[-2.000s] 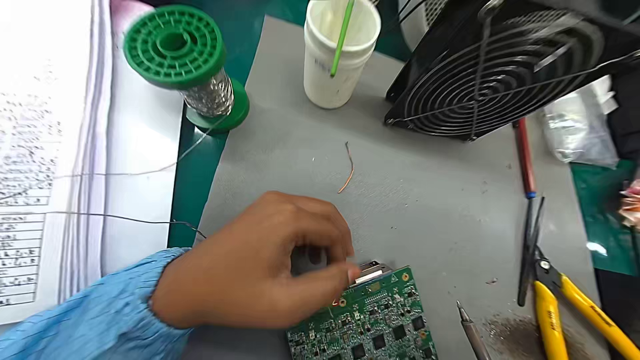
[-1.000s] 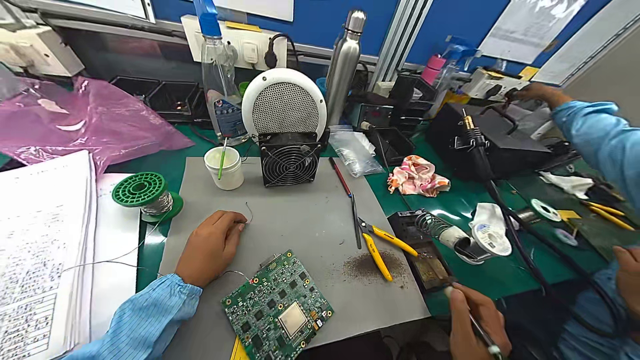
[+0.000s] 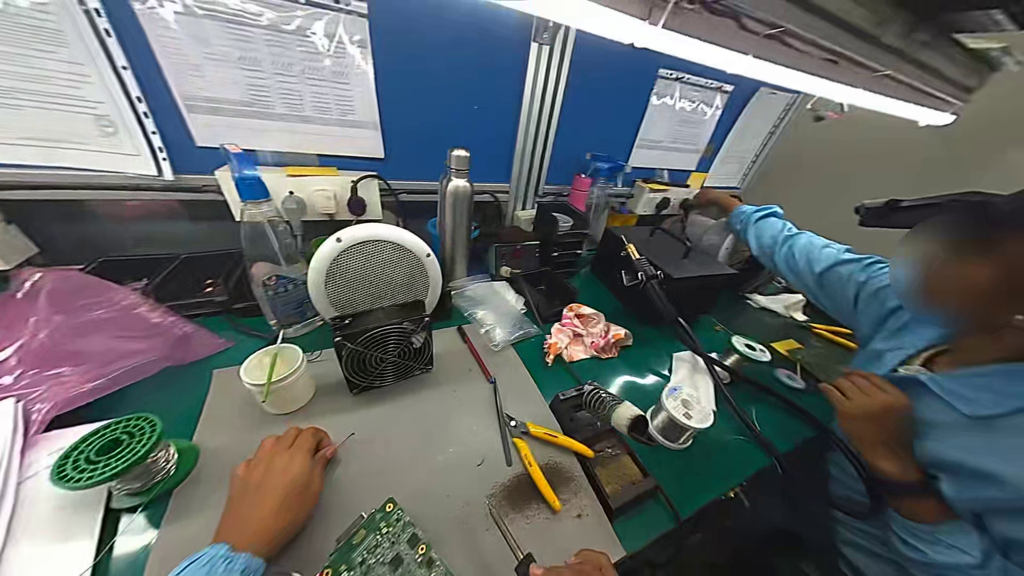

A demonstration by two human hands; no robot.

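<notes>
My left hand [image 3: 280, 484] rests on the grey mat [image 3: 424, 448], a short piece of thin wire [image 3: 346, 439] pinched at its fingertips. Close by at the bottom edge lies a green circuit board [image 3: 390, 544], partly cut off. At the bottom, my right hand [image 3: 578, 564] holds a soldering iron [image 3: 512, 538] by its dark handle, its metal tip over dark crumbs on the mat. Yellow-handled cutters [image 3: 540, 456] lie just beyond, beside tweezers [image 3: 502, 424] and a red-handled tool [image 3: 478, 356]. A green spool of solder wire [image 3: 144, 472] stands at the left.
A white cup [image 3: 278, 384] and a black fan [image 3: 384, 348] stand at the mat's back. Right of the mat are an iron stand [image 3: 612, 448], a solder reel [image 3: 678, 416] and a crumpled cloth [image 3: 586, 334]. A co-worker [image 3: 944, 400] reaches toward wall sockets.
The view has swung up and to the right since two seconds ago. My right hand has moved from beside the iron stand onto the mat's front edge with the soldering iron.
</notes>
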